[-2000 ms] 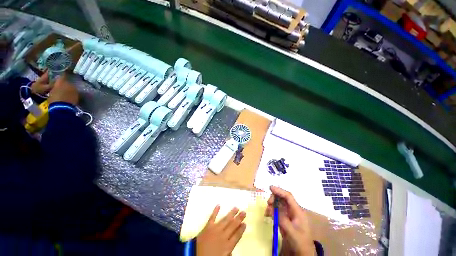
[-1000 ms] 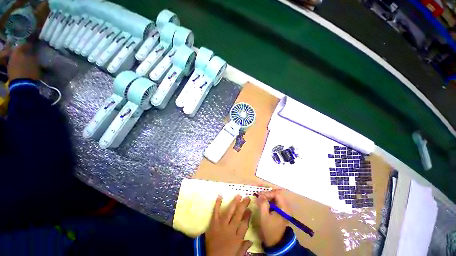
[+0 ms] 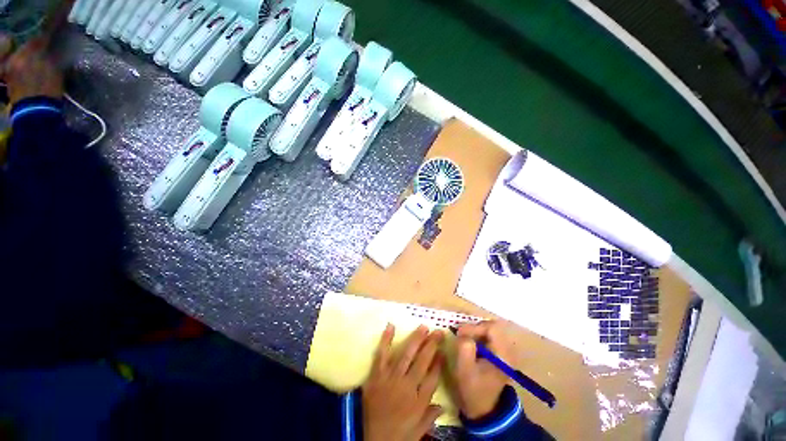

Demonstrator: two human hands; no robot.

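My left hand (image 3: 402,383) lies flat with fingers apart on a yellow notepad (image 3: 340,344). My right hand (image 3: 479,366) holds a blue pen (image 3: 517,375), its tip at the rows of small marks along the notepad's top edge. A mint handheld fan (image 3: 401,231) lies on the cardboard beyond the notepad, grille up, with small dark scraps (image 3: 430,230) beside its handle. A loose cluster of small dark pieces (image 3: 514,259) and brick-like rows of dark rectangles (image 3: 622,301) lie on a white sheet (image 3: 491,288) with a rolled far edge.
Several mint fans (image 3: 302,99) stand in slanted rows on silvery bubble wrap (image 3: 258,267) to the left. A neighbour's sleeve and hand (image 3: 34,73) are at the far left. Beyond the bench runs a green conveyor (image 3: 552,95) with one fan (image 3: 751,271). White sheets (image 3: 722,379) lie at right.
The pen has gone from upright to slanting, its tip now on the notepad. My hands have come closer together. The view has shifted, and the neighbour is further toward the left edge.
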